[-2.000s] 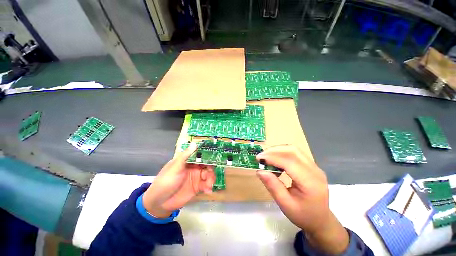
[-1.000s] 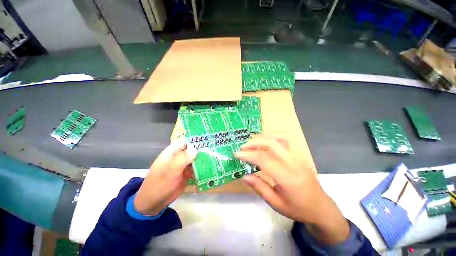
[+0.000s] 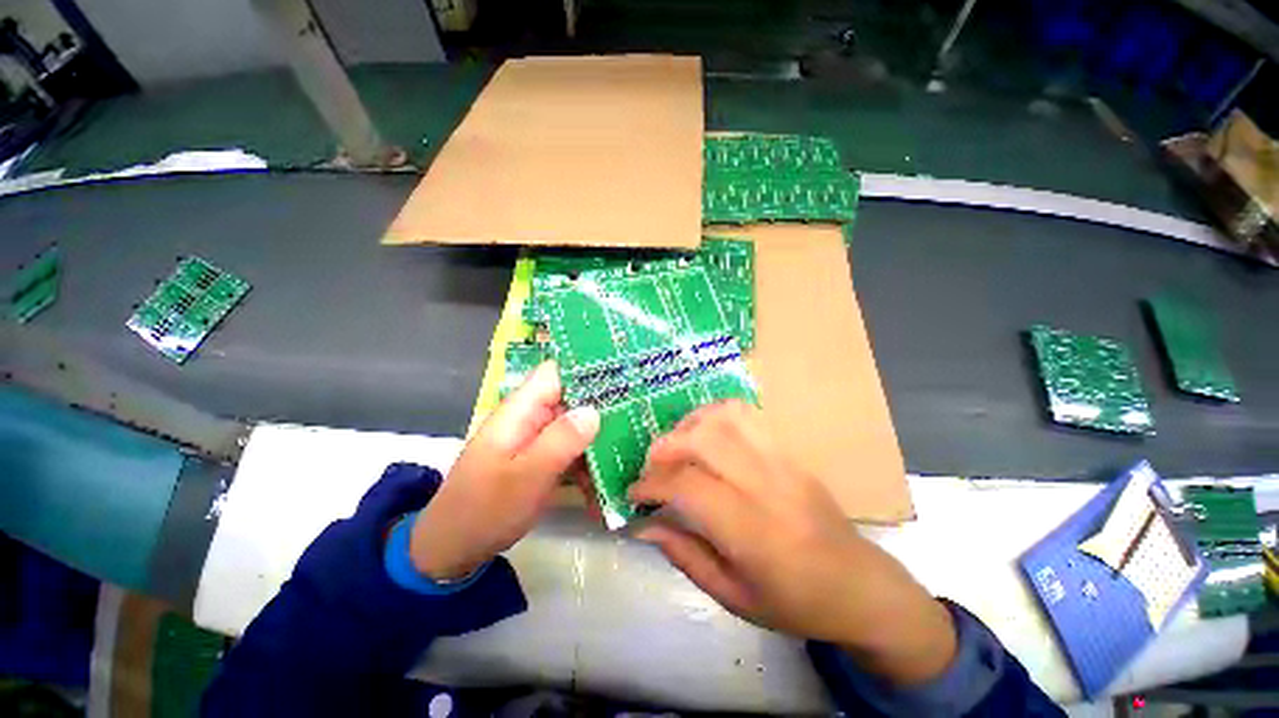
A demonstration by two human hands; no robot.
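Observation:
A green PCB panel (image 3: 624,316) with a dark component band across its middle is held up over the cardboard (image 3: 828,379). My left hand (image 3: 512,470) grips its left edge, with the thumb on the face. My right hand (image 3: 765,526) is at its lower right part, fingers bent over the near edge and covering that corner. Whether the right fingertips pinch the board or only touch it is hard to tell. Other green panels (image 3: 736,274) lie beneath, partly hidden by the held one.
A tilted cardboard sheet (image 3: 575,154) stands behind, beside stacked boards (image 3: 779,180). Loose boards lie on the dark conveyor at left (image 3: 190,306) and right (image 3: 1091,379). A blue tray (image 3: 1087,603) with a white piece sits right on the white ledge (image 3: 323,505).
The held panel went from nearly edge-on to face-up, then turned slightly. My right hand moved down along it to the near edge. The camera view shifted too.

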